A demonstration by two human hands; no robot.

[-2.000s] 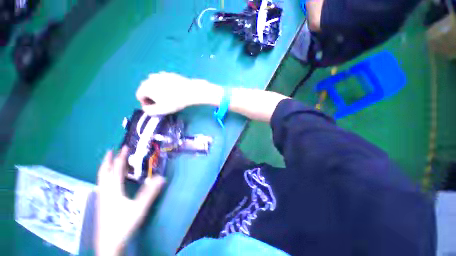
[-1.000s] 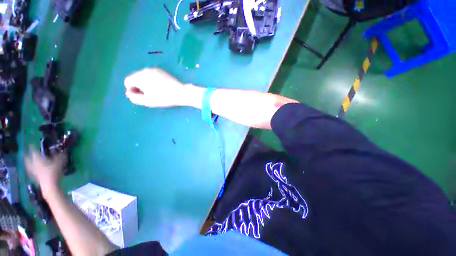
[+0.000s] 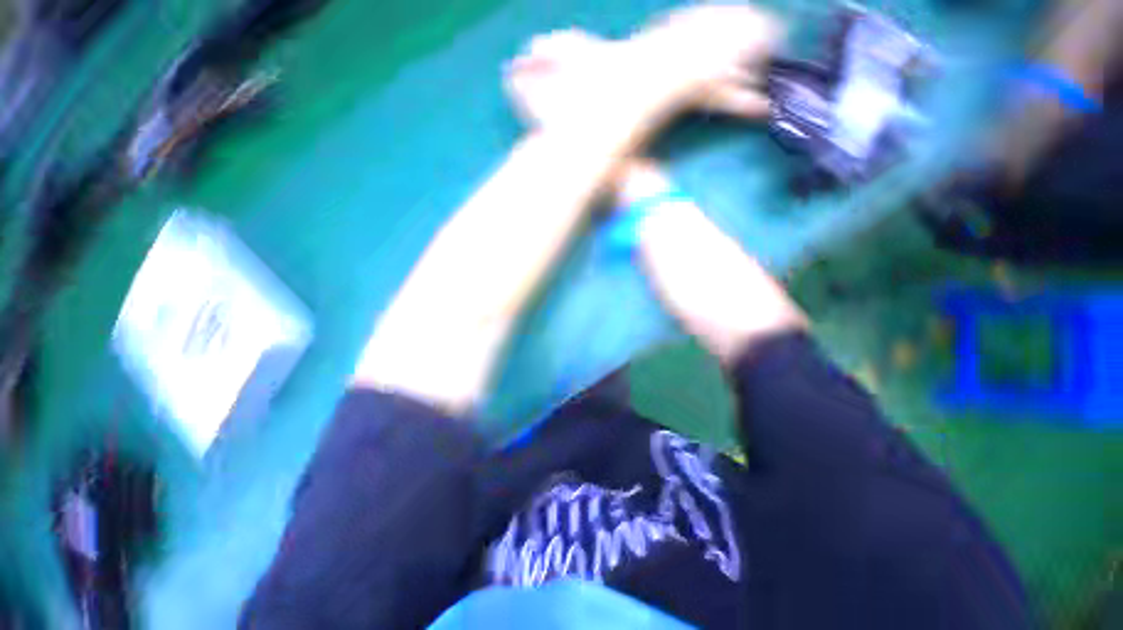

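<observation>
The picture is strongly blurred. My left hand [image 3: 720, 49] reaches across to the upper right, its fingers at the left side of a black unit [image 3: 800, 105] with a white part on top; whether it grips the unit cannot be told. My right arm, with a blue wrist strap [image 3: 647, 222], passes under my left forearm. My right hand [image 3: 560, 80] shows beyond that forearm at the upper middle; its fingers are too blurred to read.
A white box [image 3: 273, 342] stands on the green mat at left. Blurred dark units lie along the far left, one at lower left [image 3: 105, 529]. Another person's dark sleeve [image 3: 1047, 185] is at upper right, above a blue stool [image 3: 1034, 357].
My left hand has moved from the dark units at far left to the black unit at upper right, crossing over my right arm. The view has shifted, with more blur.
</observation>
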